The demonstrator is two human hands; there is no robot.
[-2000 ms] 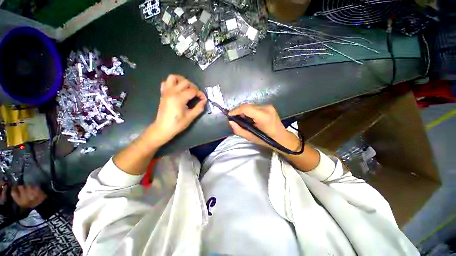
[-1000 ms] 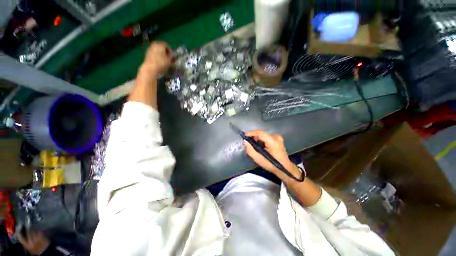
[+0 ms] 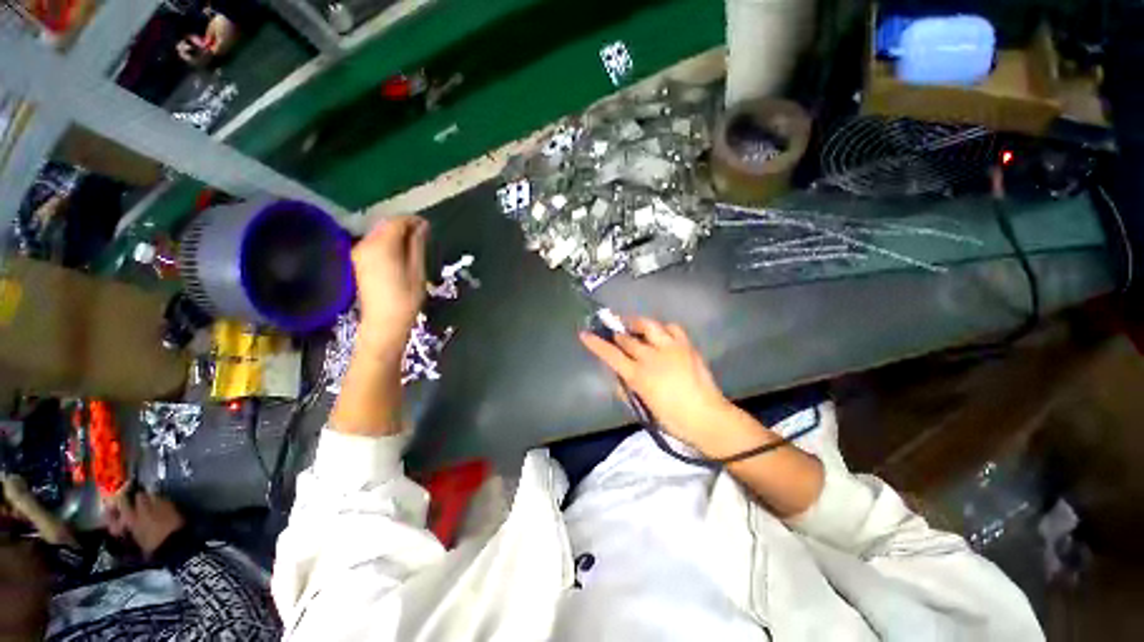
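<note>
My left hand (image 3: 390,273) is raised over the left part of the bench, beside the fan's purple rim, fingers bunched; whether it holds anything cannot be told. Loose whitish strip parts (image 3: 424,350) lie below and beside it, partly hidden by the hand and wrist. My right hand (image 3: 671,376) holds the black pen-like soldering iron, its thin tip pointing up and left and its cord looping past the wrist. A small white piece (image 3: 611,321) shows at the right fingertips. The big pile of silver-white assemblies (image 3: 615,188) lies just beyond.
A grey fan with purple rim (image 3: 297,266) stands at left. A brown tape roll (image 3: 760,148) and white cup (image 3: 760,50) stand behind the pile. Thin silver rods (image 3: 853,238) lie at right. The green belt (image 3: 502,107) runs beyond. Another person's hand (image 3: 144,517) shows at lower left.
My left hand went from the bench middle to the belt side of the big pile, then left to the strip parts. The white board between my hands no longer shows there. The view has shifted.
</note>
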